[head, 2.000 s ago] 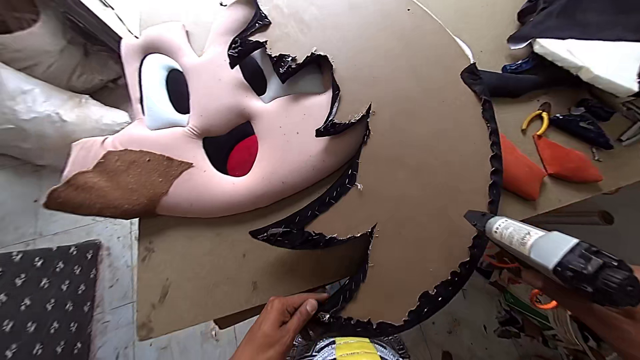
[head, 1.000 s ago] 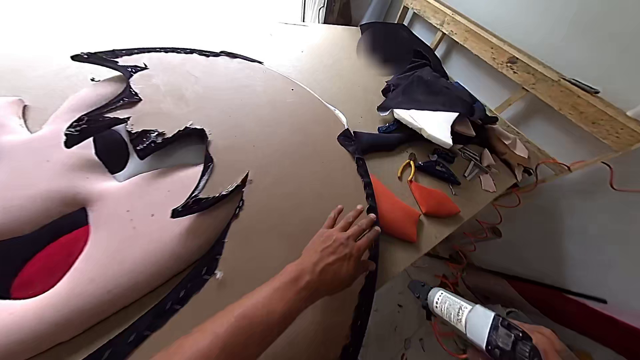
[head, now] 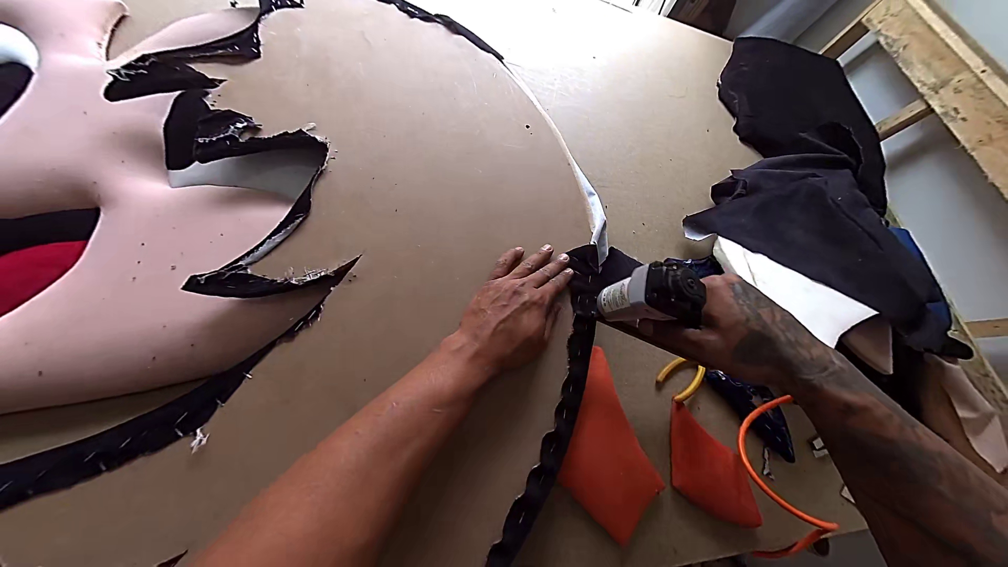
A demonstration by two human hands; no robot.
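Note:
My left hand [head: 520, 307] lies on the brown board [head: 425, 205], its fingertips at the black fabric edging [head: 563, 417] fixed along the board's curved rim. My right hand [head: 728, 315] grips a pneumatic staple gun [head: 654, 295], whose front end is at the edging beside my left fingertips; its tip is hidden. A white strip [head: 583, 193] runs along the rim above. On the left, a padded pink cartoon face [head: 142, 307] has black stapled fabric along its jagged borders.
Two orange fabric-covered pieces [head: 610, 457] lie right of the edging, near yellow-handled pliers [head: 681, 378]. An orange air hose [head: 768, 480] loops below my right forearm. Dark cloth [head: 811, 205] and white material [head: 787, 291] are heaped at right, before a wooden frame [head: 945, 87].
My right hand has brought the staple gun up from beyond the table's edge to the black edging. My left hand has shifted up along the rim. The view has moved too.

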